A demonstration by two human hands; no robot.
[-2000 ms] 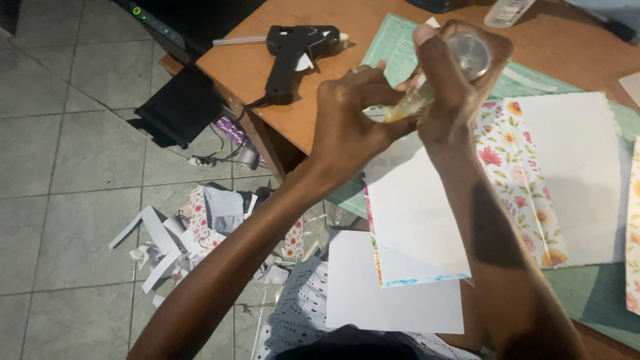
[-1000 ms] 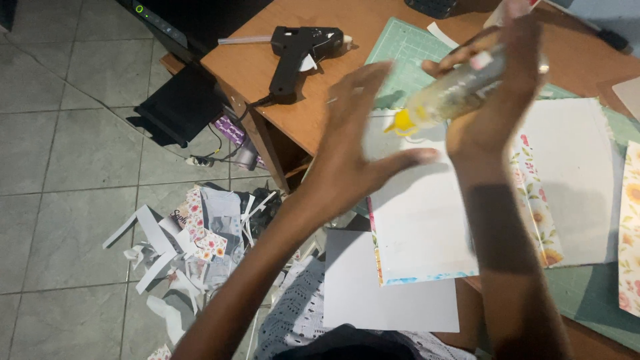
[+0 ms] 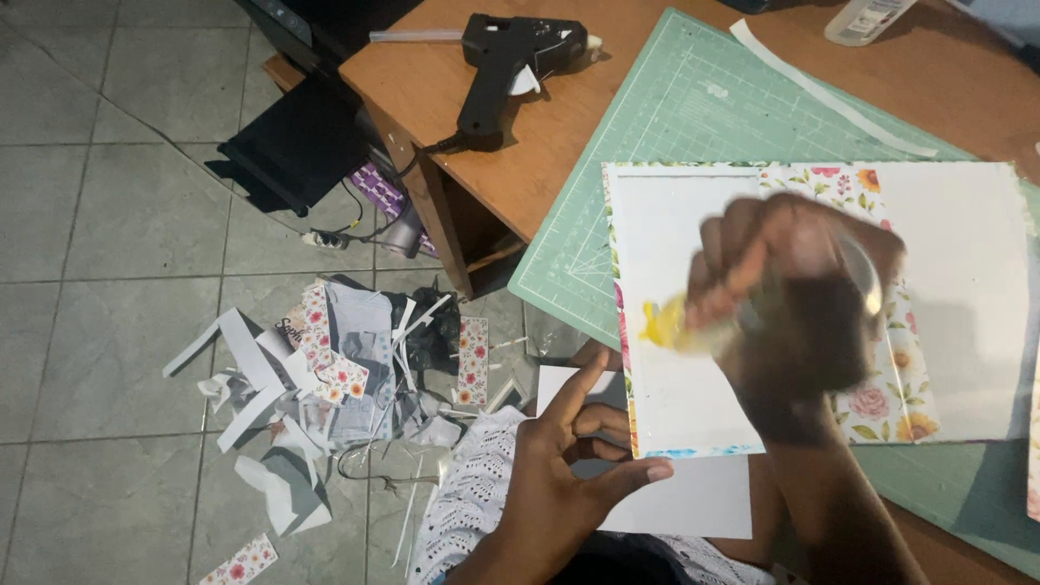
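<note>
My right hand point(image 3: 796, 284), blurred, is closed around a clear glue bottle point(image 3: 678, 325) whose yellow nozzle points left over the white inner panel of an open book cover point(image 3: 682, 406). Floral paper covers the spine strip point(image 3: 869, 402) and shows along the cover's edges. At the lower left corner of the cover, my left hand point(image 3: 569, 455) has its thumb on top near the edge and its fingers below and beside it. Whether it grips the cover firmly is hard to tell. A white sheet point(image 3: 691, 504) lies on the lap under that corner.
A green cutting mat point(image 3: 601, 219) lies beneath the cover on the wooden desk point(image 3: 422, 89). A black hot glue gun point(image 3: 496, 73) rests at the desk's left end. A paper strip point(image 3: 821, 89) and another bottle point(image 3: 865, 20) are farther back. Paper scraps point(image 3: 349, 366) litter the tiled floor.
My left hand has moved down from above the panel to the cover's lower left corner. My right hand, still holding the bottle, has come down over the cover.
</note>
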